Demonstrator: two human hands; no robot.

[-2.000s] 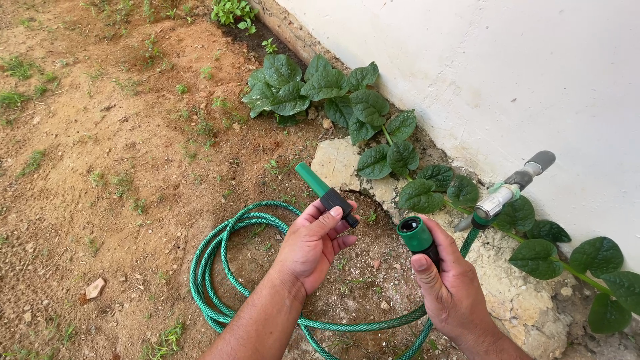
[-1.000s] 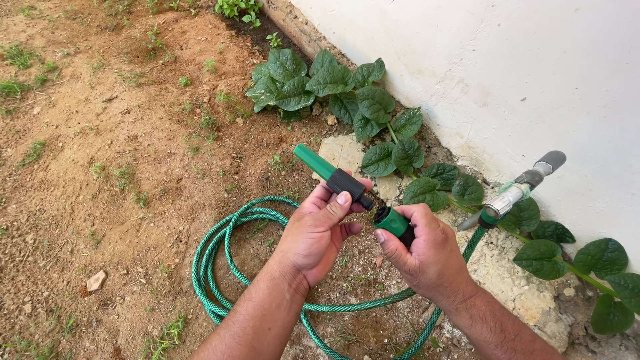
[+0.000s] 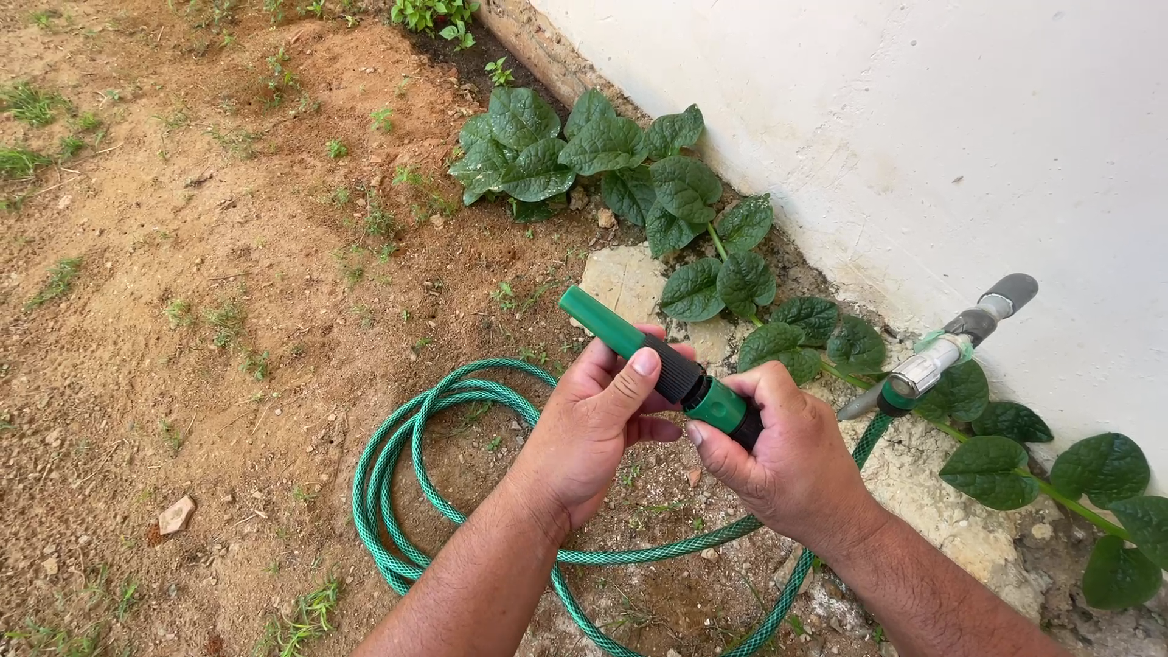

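Note:
My left hand (image 3: 602, 411) grips the black collar of a green and black hose nozzle (image 3: 604, 321), its green tip pointing up and left. The nozzle's lower end meets a green and black hose connector (image 3: 717, 405), which my right hand (image 3: 787, 447) holds between thumb and fingers. Whether the two are locked together cannot be told. Below my hands a green braided garden hose (image 3: 394, 474) lies coiled on the soil. Its other end is joined to a grey pipe fitting (image 3: 922, 365) at the wall, right of my right hand.
A white wall (image 3: 912, 137) rises at the right. Along its foot runs a broad-leaved green vine (image 3: 691, 187), with pale rock (image 3: 625, 281) beneath. Sandy soil (image 3: 228, 301) with small weeds spreads to the left, and a flat stone (image 3: 177, 516) lies on it.
The nozzle and the connector were apart two seconds ago, in separate hands. My hands have come together, and the nozzle's end now meets the connector.

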